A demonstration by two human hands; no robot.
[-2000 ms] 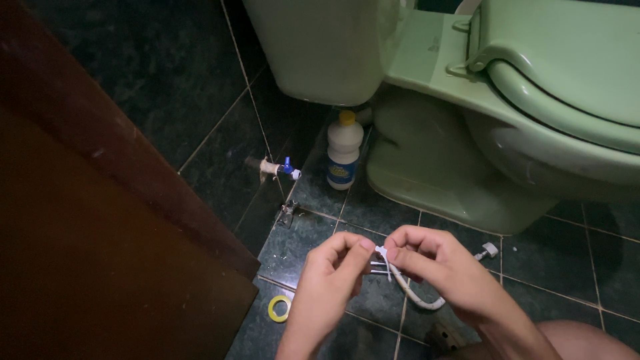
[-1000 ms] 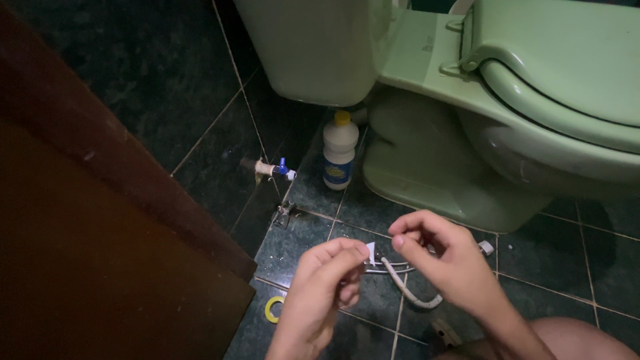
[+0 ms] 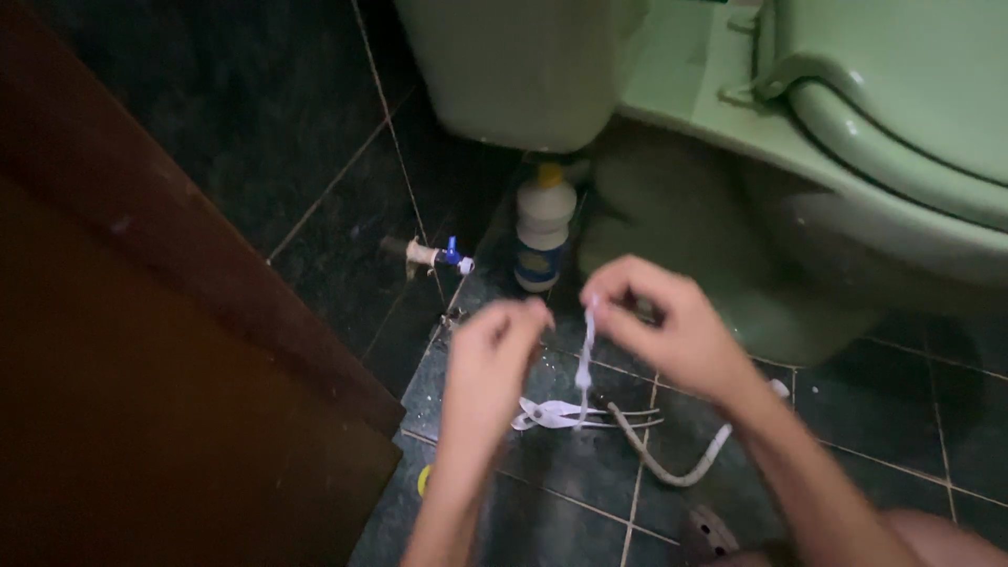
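Note:
A strip of thin white tape hangs from the thumb and fingertips of my right hand. To its left, my left hand is raised with thumb and fingertips pinched together; motion blur hides whether anything is between them. Below both hands, slip-joint pliers lie on the dark tiled floor. A flexible hose curves beside their handles, its far end partly behind my right forearm. At the wall, an angle valve with a blue handle sticks out.
A white bottle with a yellow cap stands under the green toilet tank. The toilet bowl is at the right, a brown wooden door at the left. A yellow ring lies by my left forearm.
Two seconds ago my hands were together at the hose end. Now they are apart and higher, and the white strip dangles from my right hand. The pliers are more exposed.

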